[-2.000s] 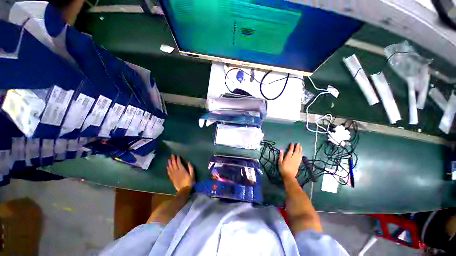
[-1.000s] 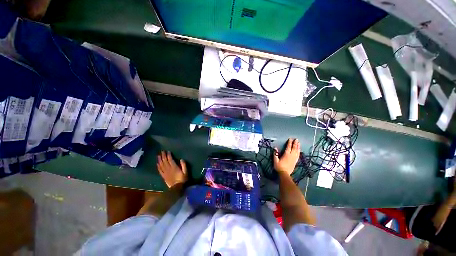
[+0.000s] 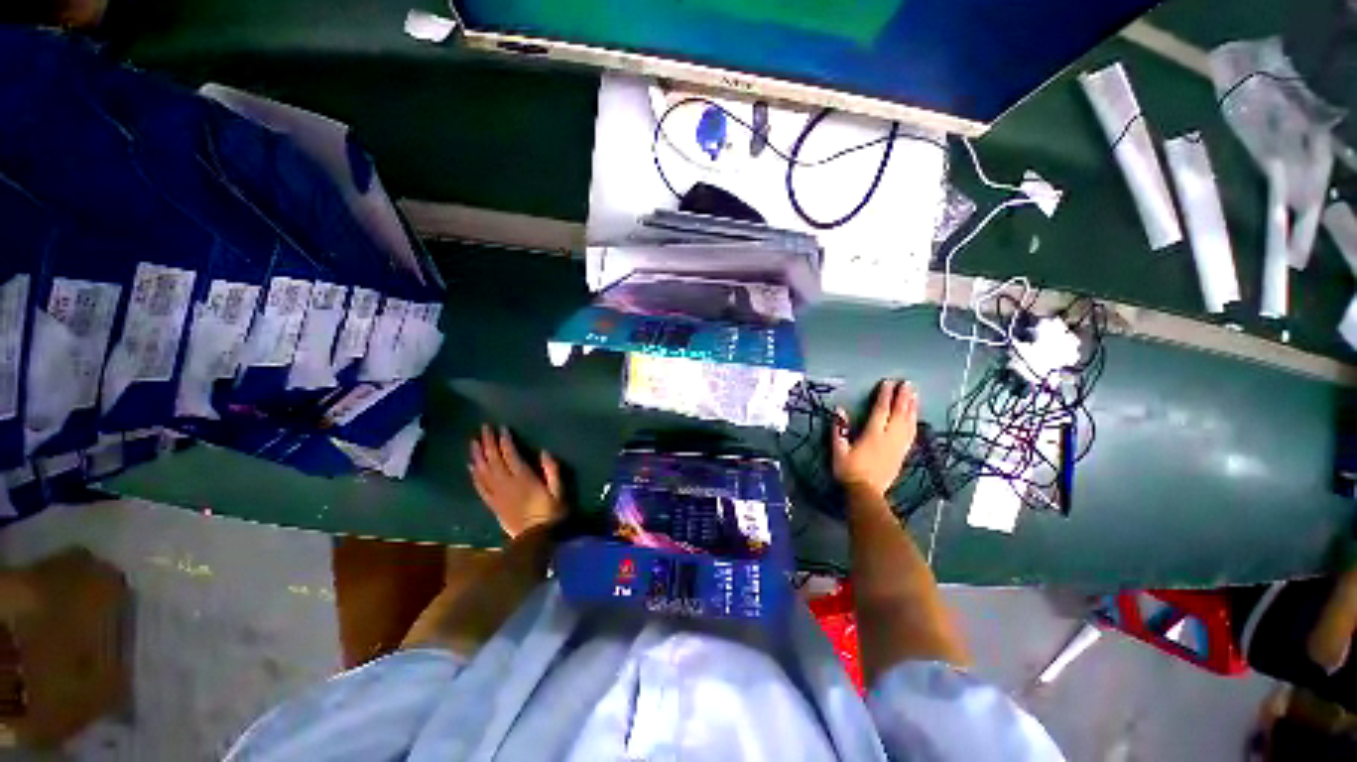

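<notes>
A dark blue printed retail box stands at the bench edge against my body, between my hands. Behind it another box shows a white label side and raised flaps. My left hand lies flat on the green bench left of the boxes, fingers apart, empty. My right hand rests on the bench to the right, fingers apart, beside tangled black cables. It holds nothing that I can see.
Rows of labelled blue boxes fill the left. A monitor stands at the back above a white board with a black mouse. A white cable block, paper slip and pale strips lie right. A person's arm shows far right.
The camera view has tilted down and shifted, so the bench items and monitor sit higher. Both hands stay flat on the bench, and the boxes keep their places.
</notes>
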